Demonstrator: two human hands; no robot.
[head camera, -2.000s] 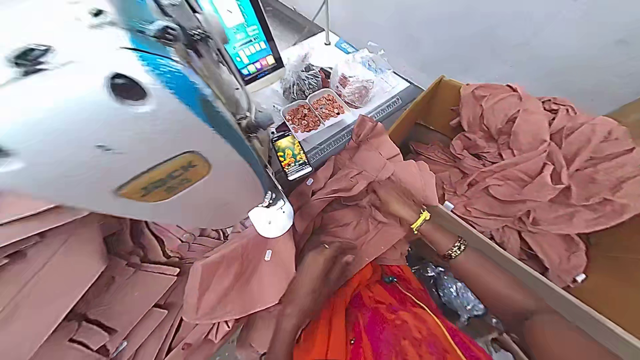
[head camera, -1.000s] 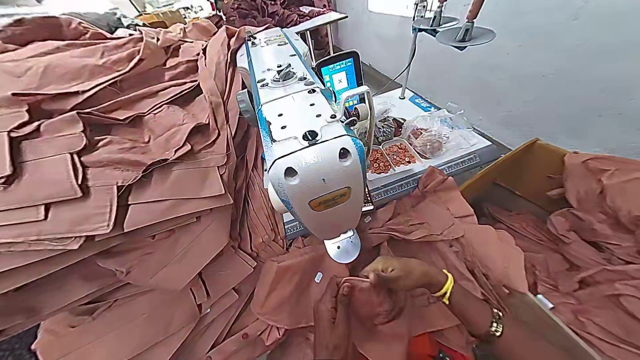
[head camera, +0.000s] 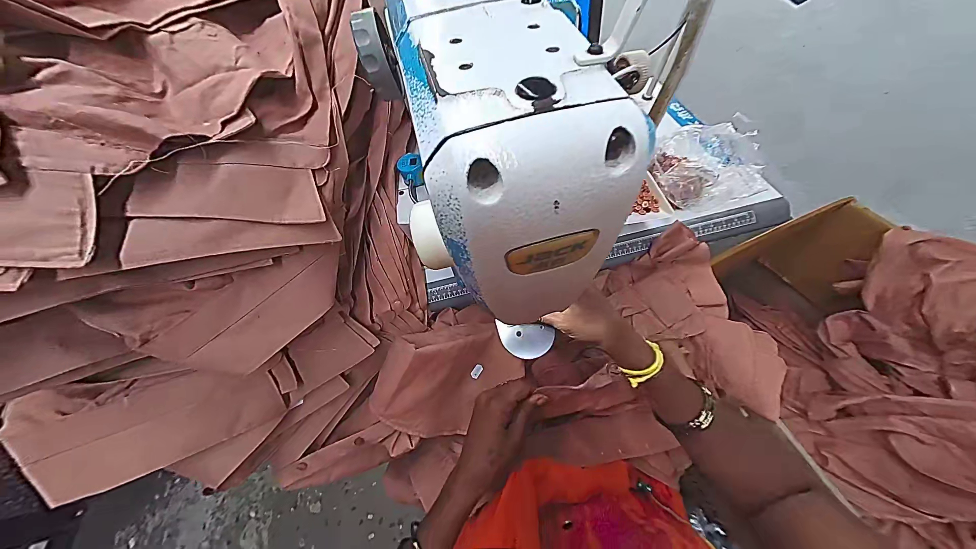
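A white and blue Jack sewing machine fills the upper middle, its white rounded guard low at the front. My left hand is below the guard, fingers bent and closed on the edge of a reddish-brown garment. Just right of the guard is my right hand, fingertips partly hidden behind the machine head; whether it grips anything cannot be seen. The garment spreads under and around both hands, with a small white sticker on its left part. A yellow bangle circles the right wrist.
Stacked reddish-brown garments cover the left side. A cardboard box at the right holds more crumpled cloth. Behind the machine, a tray of small brown buttons and a clear plastic bag lie on the machine table.
My right hand has moved from beside my left hand, where both held the cloth, up to the machine's guard. My left hand remains on the cloth. The view has moved closer to the machine.
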